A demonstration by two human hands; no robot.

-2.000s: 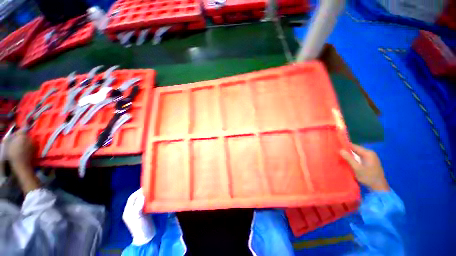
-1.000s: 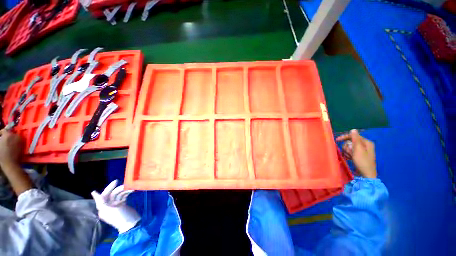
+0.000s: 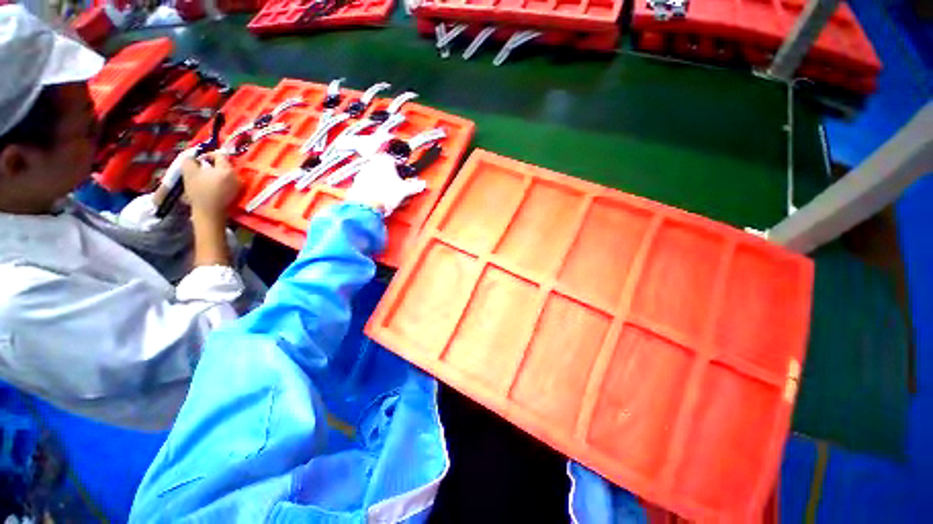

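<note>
My left hand [image 3: 381, 184], in a white glove, reaches over the neighbouring orange-red tray [image 3: 292, 210], onto the watches there. Its fingers cover the watches, so whether it grips one cannot be told. Grey-strap wristwatches [image 3: 279, 186] with dark round dials lie across that tray. A black strap [image 3: 425, 159] shows just right of the glove. The large orange-red tray [image 3: 588, 307] in front of me has two rows of rectangular pockets with no watches in them. My right hand is not in view.
A person in a white cap and pale smock [image 3: 97, 297] sits at the left, holding a black-strap watch [image 3: 172, 194]. More trays [image 3: 522, 14] stand along the back of the green bench [image 3: 614, 113]. A pale post [image 3: 870, 189] rises at the right.
The view has swung left. My left hand has moved from beside the empty tray's near left corner onto the neighbouring tray's watches. My right hand has left the picture.
</note>
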